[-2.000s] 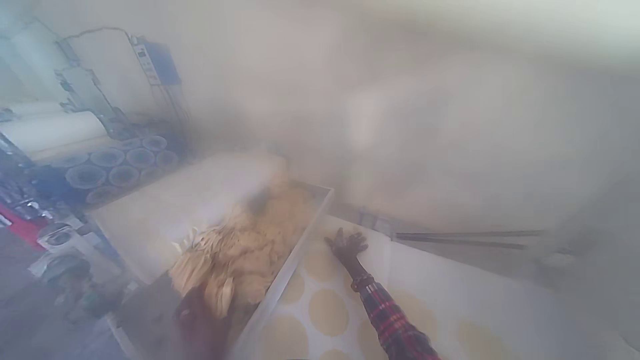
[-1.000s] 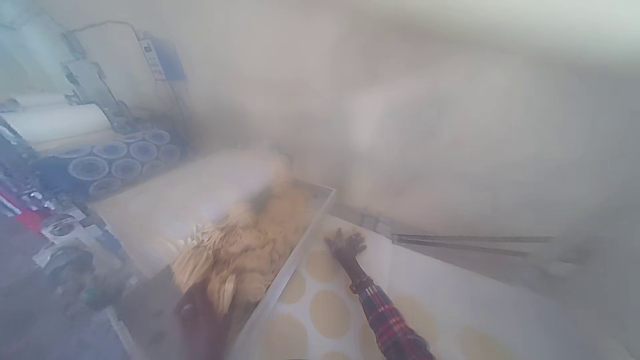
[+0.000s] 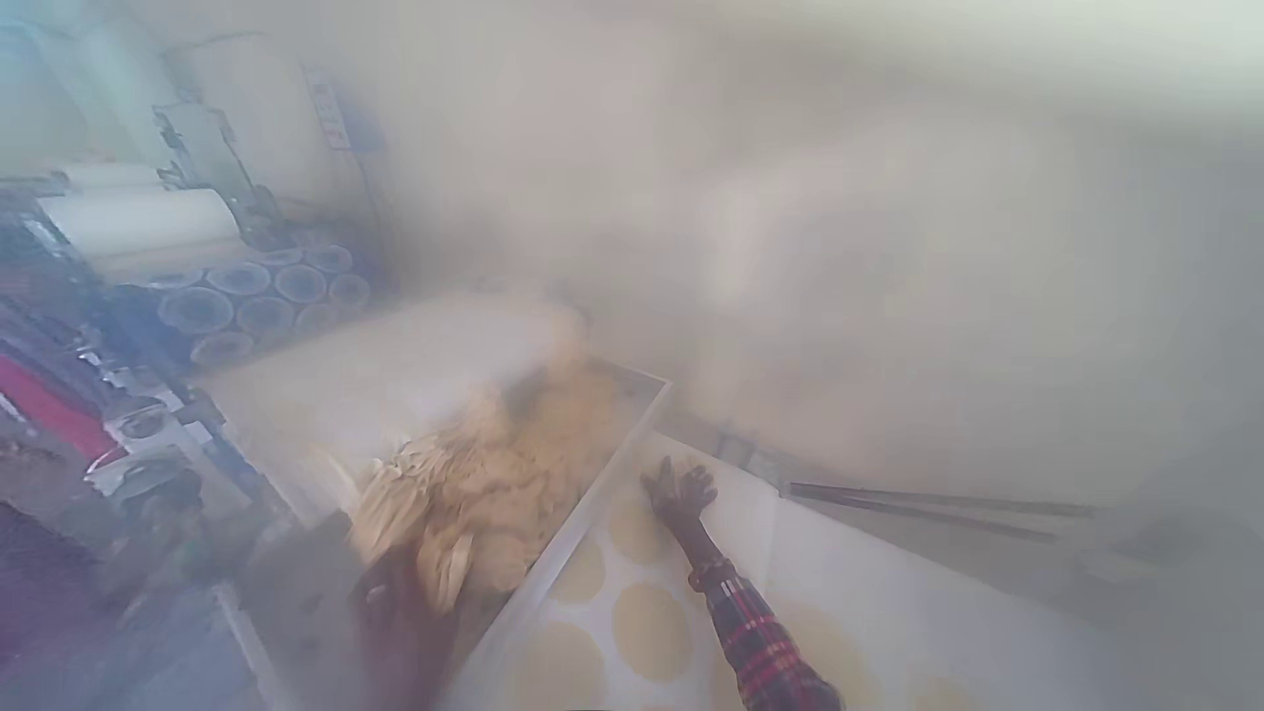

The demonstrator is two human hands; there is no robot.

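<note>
My right hand, in a plaid sleeve, has its fingers spread on or just above a white belt-like surface. It holds nothing that I can see. Flat, round yellowish discs lie on that surface below and beside the hand. Left of it, past a pale raised edge, a large heap of thin tan pieces fills a tray-like space. A blurred reddish-brown shape touches the heap's lower left; it may be my left hand, but haze hides its form and any grip.
At the left stand a machine with a white roller and a blue surface with several round patterns. A pale sheet lies behind the heap. Dark bars stick out at the right. Haze blurs much of the view.
</note>
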